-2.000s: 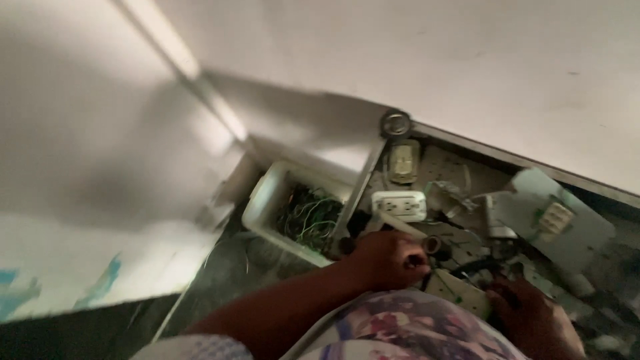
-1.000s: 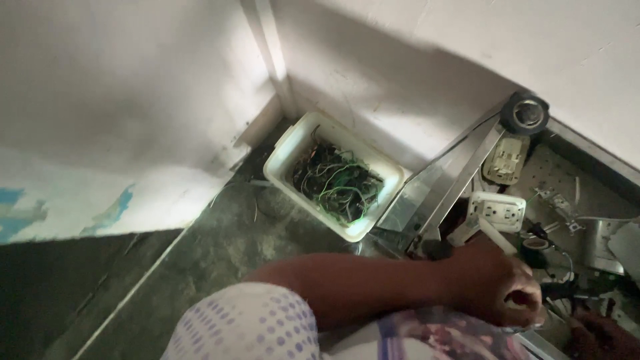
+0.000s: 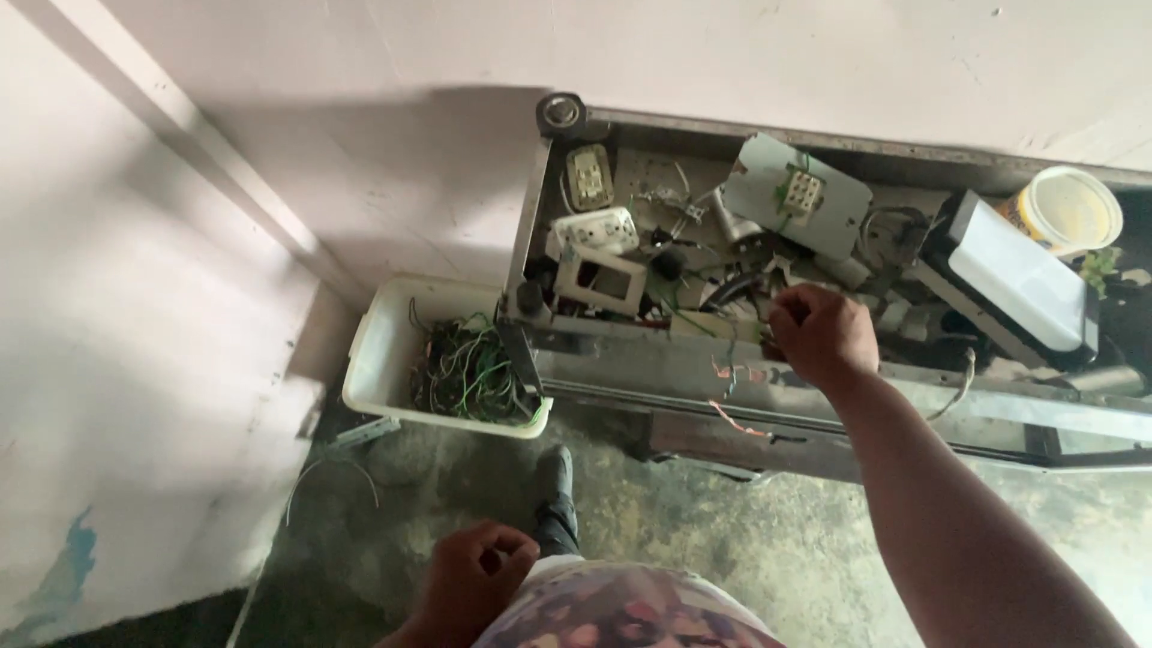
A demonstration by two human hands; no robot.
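Observation:
My right hand (image 3: 823,333) is over the front rim of a metal tray-like frame, its fingers curled beside loose wires; whether it grips one cannot be made out. Close by are a green-and-copper wire (image 3: 731,360) hanging over the rim and a pale flat strip (image 3: 715,326). My left hand (image 3: 486,562) hangs low by my body, fingers loosely curled, with nothing visible in it. Left in the frame lie an empty outlet cover plate (image 3: 601,281), a white power outlet (image 3: 594,231) and another outlet (image 3: 589,177). A grey plate (image 3: 796,193) carries a terminal block.
A white plastic bin (image 3: 382,346) of tangled wires stands on the floor left of the metal frame (image 3: 684,360). At the frame's right are a white-and-black lamp-like box (image 3: 1017,274) and a yellow-and-white tub (image 3: 1071,209). A wall rises behind. Copper wire dangles over the front edge.
My left hand has moved from the parts in the frame down to my body. The empty cover plate now lies beside the white outlet. The view has shifted.

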